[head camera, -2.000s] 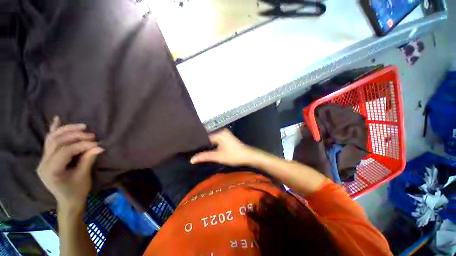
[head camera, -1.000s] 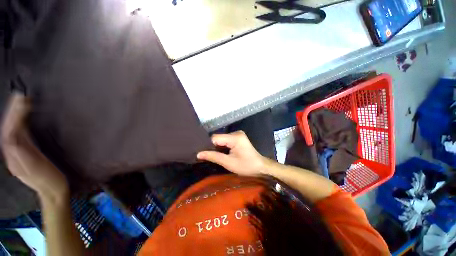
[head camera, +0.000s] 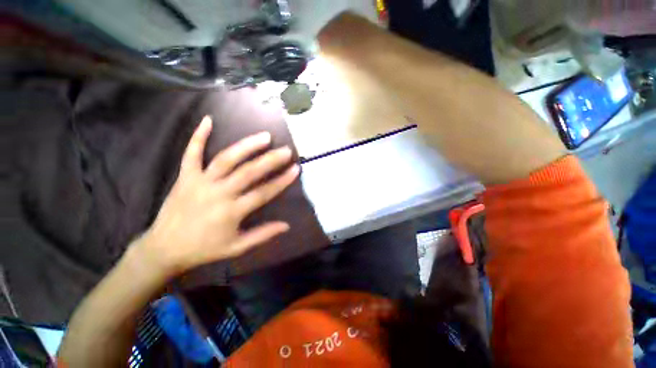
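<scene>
Dark brown fabric (head camera: 108, 158) covers the left of the machine table, its right edge beside the lit needle area (head camera: 284, 63). My left hand (head camera: 223, 194) lies flat on this fabric near the edge, palm down and fingers spread. My right hand (head camera: 349, 34) reaches forward across the table to the right of the machine's needle area. It is blurred and its fingers do not show, so I cannot tell whether it holds something.
A phone with a lit screen (head camera: 586, 104) lies at the table's right end. A black cloth (head camera: 449, 32) is behind my right forearm. The red basket (head camera: 467, 223) is mostly hidden by my orange sleeve. A dark crate with a blue item (head camera: 180, 330) is at lower left.
My right hand has left the fabric's lower right corner and reached forward past the needle area. My left hand has moved right onto the fabric. The view has shifted, showing more of the machine.
</scene>
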